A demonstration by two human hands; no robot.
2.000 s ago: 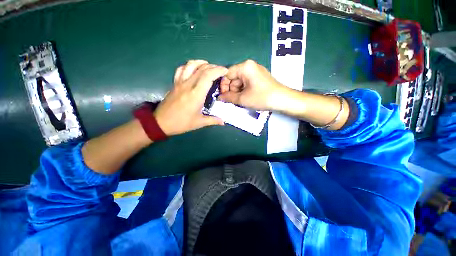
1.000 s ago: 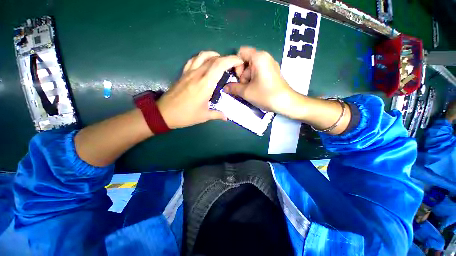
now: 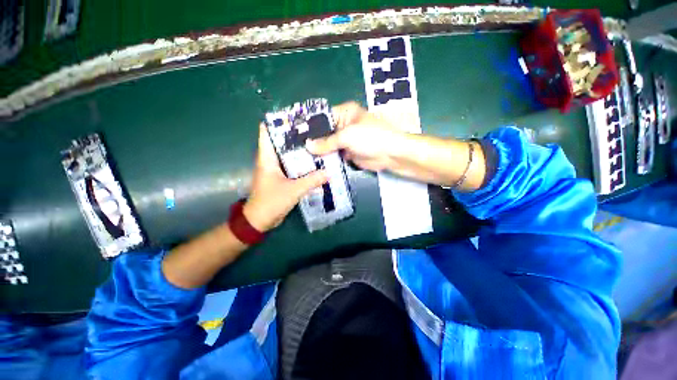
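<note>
A silvery-white phone mid-frame (image 3: 326, 202) lies before me, its speckled board end away from me. A black sticker (image 3: 301, 132) lies on the board end. My left hand (image 3: 278, 185) holds the frame by its left edge, with the thumb across the pale lower part beside a dark slot. My right hand (image 3: 360, 137) is at the frame's upper right, its fingers at the sticker's right part; whether they pinch anything is hidden. A white release liner (image 3: 404, 215) with black shapes at its top lies to the right, partly under my right forearm.
Another mid-frame (image 3: 104, 194) lies at the left. A red bin (image 3: 549, 65) with tan scraps stands at the upper right, near spare sticker sheets (image 3: 609, 141). A small blue-and-white item (image 3: 169, 198) lies at left. A worn pale edge (image 3: 185, 46) borders the bench's far side.
The held frame has turned from tilted and mostly covered to nearly upright in view, with its board end showing. My right fingers have moved onto the sticker area. The camera view has shifted.
</note>
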